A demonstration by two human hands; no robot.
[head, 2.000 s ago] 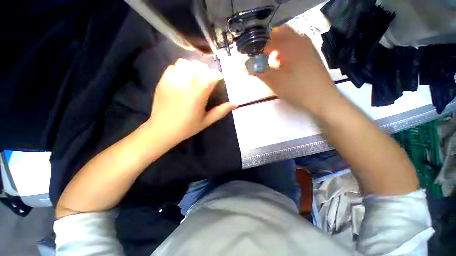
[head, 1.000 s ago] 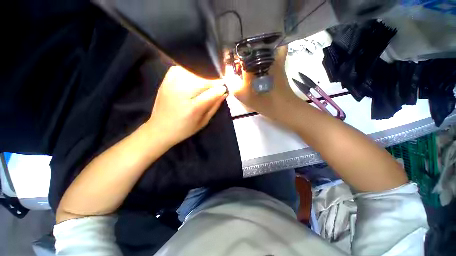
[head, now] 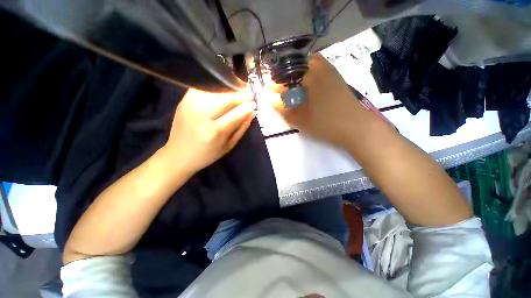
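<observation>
Black cloth [head: 233,174] lies over the left of the table and hangs at its front edge. My left hand [head: 209,125] rests on it, fingertips pinched at the cloth's edge beside the needle area; what exactly lies between them is lost in glare. My right hand [head: 320,105] is right of the needle area, partly behind the tension knob [head: 293,96], its fingertips hidden or washed out, so I cannot tell what it holds. The sewing machine head [head: 192,35] is above both hands, with bright lamp glow at the needle.
Black strip-like pieces [head: 410,64] lie at the table's right. Pink-handled snips [head: 370,106] are partly hidden behind my right forearm. A graduated strip [head: 332,185] runs along the front edge. A green crate [head: 492,189] and pale cloth [head: 391,247] are below right.
My right hand has moved left and down toward the needle area since the first frame. My left fingertips have drawn together. The machine head appears larger and shifted in view.
</observation>
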